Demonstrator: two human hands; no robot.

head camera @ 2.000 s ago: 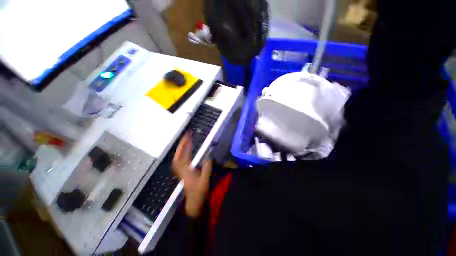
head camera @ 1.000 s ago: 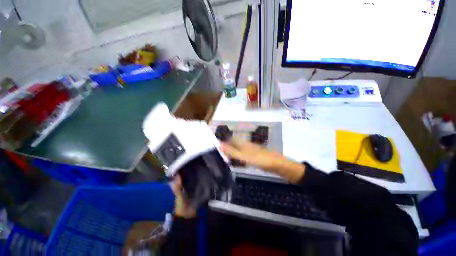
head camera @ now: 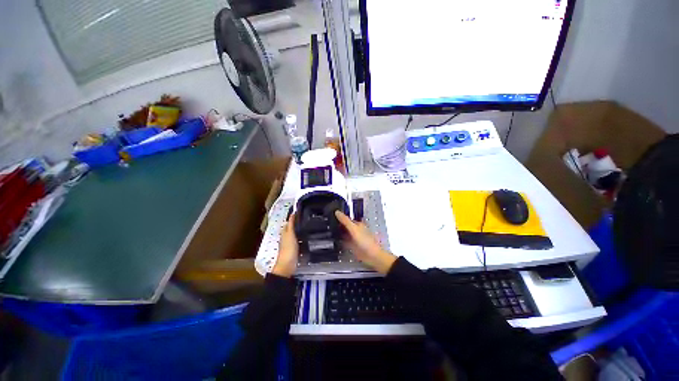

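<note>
A camera housing (head camera: 320,212), with a white shell, a dark square panel and a black front part, is at the perforated base plate (head camera: 376,219). The white end points away from me and the black part faces me. My left hand (head camera: 287,249) grips its left side. My right hand (head camera: 363,242) grips its right side, with fingers on the black part. A small black locating block (head camera: 358,208) shows to the right of the housing. Whether the housing rests fully on the plate is hidden.
Keyboard (head camera: 372,301) on the pulled-out tray (head camera: 555,320) below the worktop. Mouse (head camera: 511,206) on a yellow pad (head camera: 469,216) at right. Control panel (head camera: 447,141), monitor (head camera: 461,52) and aluminium column (head camera: 342,89) behind. Green bench (head camera: 126,216) and blue crate (head camera: 149,346) at left.
The housing has moved from above the left crate onto the plate area and turned upright in view. Both hands now hold its sides. Earlier, the right hand was over the keyboard and the plate showed its blocks.
</note>
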